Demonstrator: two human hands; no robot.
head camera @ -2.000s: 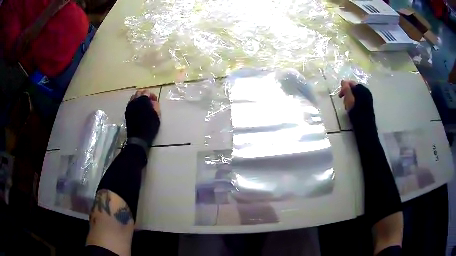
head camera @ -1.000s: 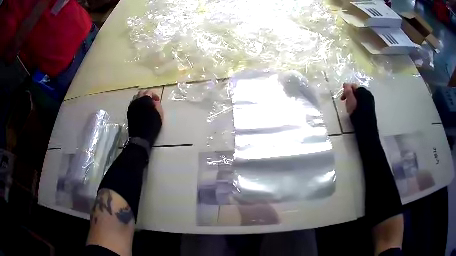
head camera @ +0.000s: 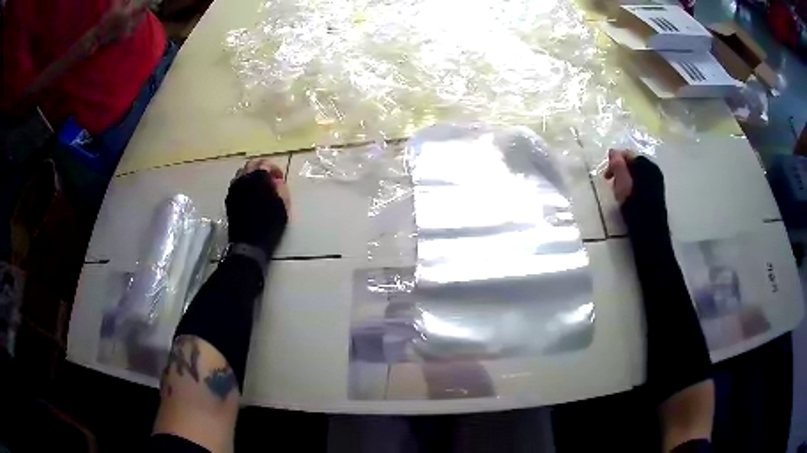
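Observation:
A stack of flat, silvery clear bags (head camera: 500, 257) lies mid-table between my hands, with bright reflection bands. My left hand (head camera: 257, 203), in a black fingerless sleeve, rests on the table left of the stack with its fingers curled. A shiny clear bundle of film (head camera: 164, 257) lies left of my left forearm. My right hand (head camera: 630, 181), also in a black sleeve, rests right of the stack with its fingers curled in. Neither hand touches the stack. No held thing shows in either hand, but the palms are hidden.
A large tangled heap of clear film (head camera: 425, 62) covers the far side of the table. White cartons (head camera: 695, 72) lie stacked at the far right beside an open brown box (head camera: 741, 53). A person in red (head camera: 97, 62) is at the upper left. The table covering (head camera: 301, 336) has printed photo panels.
My hands and the bag stack stay nearly where they were. The person in red at the upper left has moved an arm and shifted slightly.

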